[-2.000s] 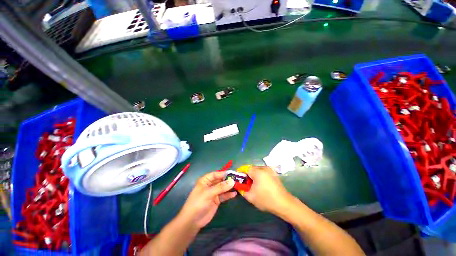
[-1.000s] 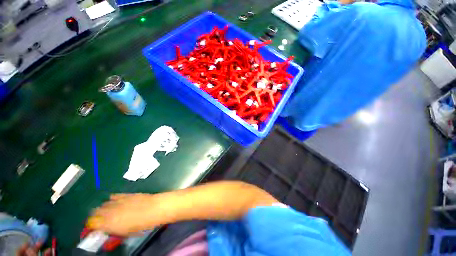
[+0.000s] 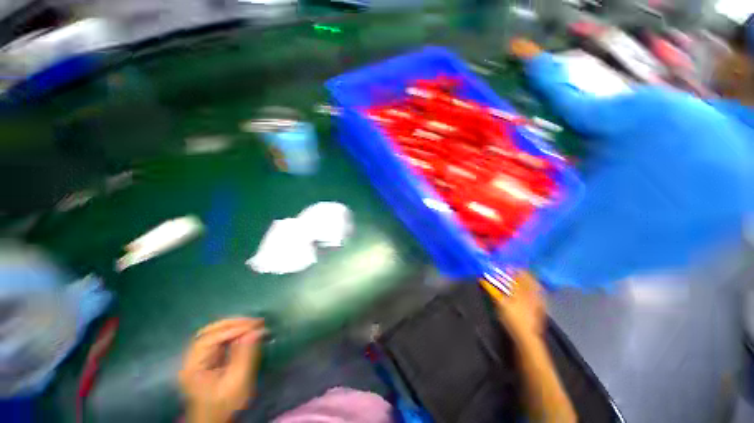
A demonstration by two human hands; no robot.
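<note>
The frame is strongly blurred. My left hand (image 3: 219,368) is over the bench's near edge, thumb and fingers brought together; a small dark bit shows by the fingertips, and I cannot tell if it is held. My right hand (image 3: 522,310), with yellow at the fingertips, is at the near corner of the blue bin (image 3: 384,178) heaped with red clamps (image 3: 467,157). Pale streaks show at its fingertips; whether it holds anything is unclear. A black compartment tray (image 3: 446,343) lies below the bin, beside and partly behind my right forearm.
A crumpled white wipe (image 3: 289,244), pale blue bottle (image 3: 291,149), white strip (image 3: 161,240) and blue stick (image 3: 219,225) lie or stand on the green bench. A red pen (image 3: 97,359) and fan (image 3: 33,322) are at left. A person in a blue smock (image 3: 653,182) is at right.
The view turned right, then slightly back. My right hand moved from over the bench to the bin's near corner; the red clamp no longer shows there. My left hand has come further into view.
</note>
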